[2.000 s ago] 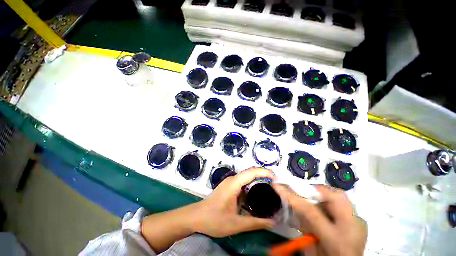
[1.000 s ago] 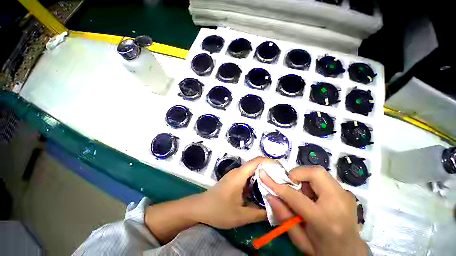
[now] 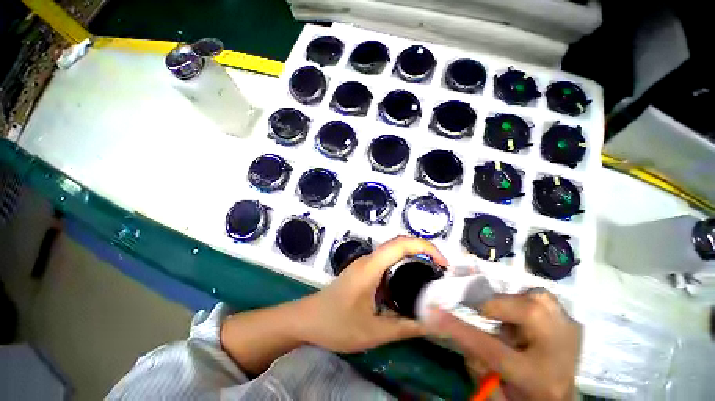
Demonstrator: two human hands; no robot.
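Note:
My left hand (image 3: 357, 301) grips a round watch head (image 3: 408, 286) by its rim, dark glass face up, over the near edge of the foam tray. My right hand (image 3: 525, 341) is blurred and holds a crumpled white wipe (image 3: 459, 294) at the right side of the watch face. An orange stick tool (image 3: 486, 387) sticks out below my right hand, partly hidden by it. The white foam tray (image 3: 301, 149) holds rows of watch heads, glossy faces in the left columns. Back covers (image 3: 488, 236) with green centre spots fill the right columns. One face (image 3: 427, 215) looks bright and whitish.
A translucent bottle (image 3: 223, 102) with a round metal top stands left of the tray, and another (image 3: 658, 244) is at right. Stacked foam trays (image 3: 439, 27) are behind. The bench has a green front edge (image 3: 125, 235) and yellow edging (image 3: 251, 63).
The wipe covered much of the watch face one second ago and now lies at its right side, showing the glass. The orange stick has swung down and right, with less showing.

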